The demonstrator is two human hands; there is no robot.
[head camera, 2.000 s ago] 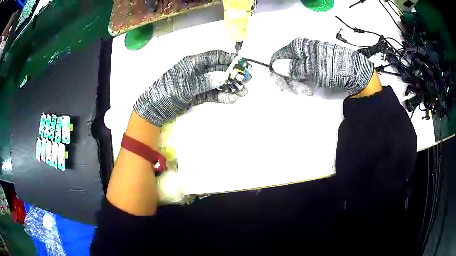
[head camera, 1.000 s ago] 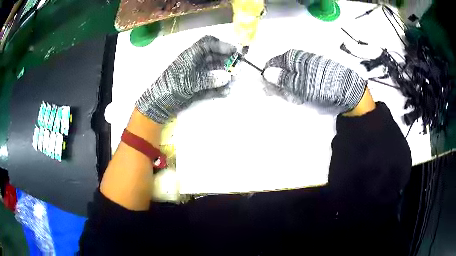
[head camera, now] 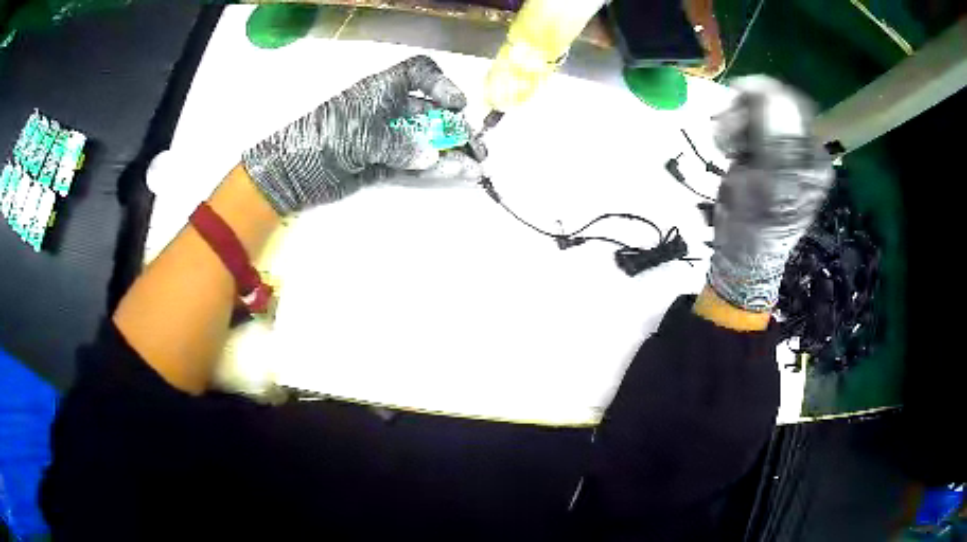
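Observation:
My left hand (head camera: 366, 138), in a grey-white knit glove, holds a small teal circuit board (head camera: 437, 129) between thumb and fingers. The board is just left of the dark tip of the yellow tool (head camera: 530, 53) hanging from the top. A black power lead (head camera: 562, 241) runs from beside my left fingertips across the white board, with its tied bundle lying to the right. Its joint with the circuit board is too small to tell. My right hand (head camera: 772, 180), gloved and motion-blurred, is raised at the right, away from the lead. Its fingers and any content are unclear.
A black cable pile (head camera: 832, 286) lies at the right edge. Teal boards (head camera: 40, 175) sit on the black mat (head camera: 101, 95) at left. Green discs (head camera: 278, 23) lie along the top. A dark rectangular object (head camera: 657, 34) and a pale metal arm (head camera: 901, 90) stand at upper right.
My right hand has let go of the black lead and moved right and is raised. The lead now lies on the white surface. My left hand still holds the board, now turned flatter. The view has shifted right.

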